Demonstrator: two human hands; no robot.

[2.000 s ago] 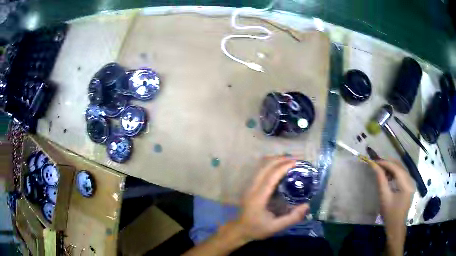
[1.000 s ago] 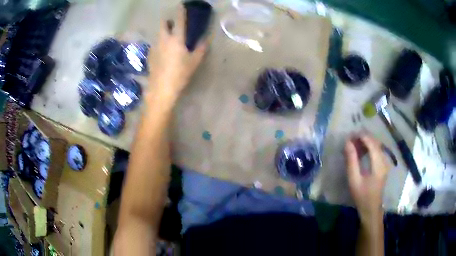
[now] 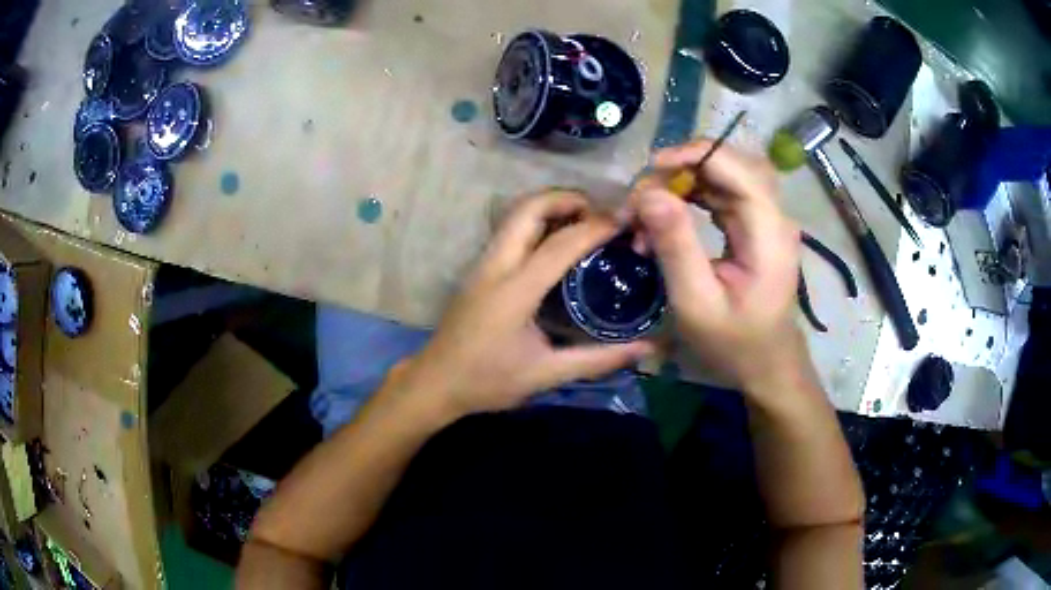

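Note:
A black cylindrical device with a shiny ringed round top (image 3: 617, 290) stands near the bench's front edge. My left hand (image 3: 496, 305) is wrapped around its left side, thumb along the front rim. My right hand (image 3: 732, 259) is over its right side and grips a thin tool with an orange part (image 3: 682, 182); its dark tip points up and right, away from the device. The fingertips of both hands meet above the device's back rim. Whether something small is pinched there cannot be told.
Wired inner module (image 3: 571, 87) lies behind my hands. Shiny black discs (image 3: 173, 121) are piled at left. Beyond the teal strip (image 3: 680, 92) are a round black part (image 3: 747, 50), a black cylinder (image 3: 872, 75), a mallet (image 3: 859, 225) and curved dark handles (image 3: 828, 263). A cardboard box (image 3: 98, 346) is at lower left.
My left hand has let go of the dark object at the upper left and come back around the device. My right hand has moved left to it, now with the orange tool. The view has shifted.

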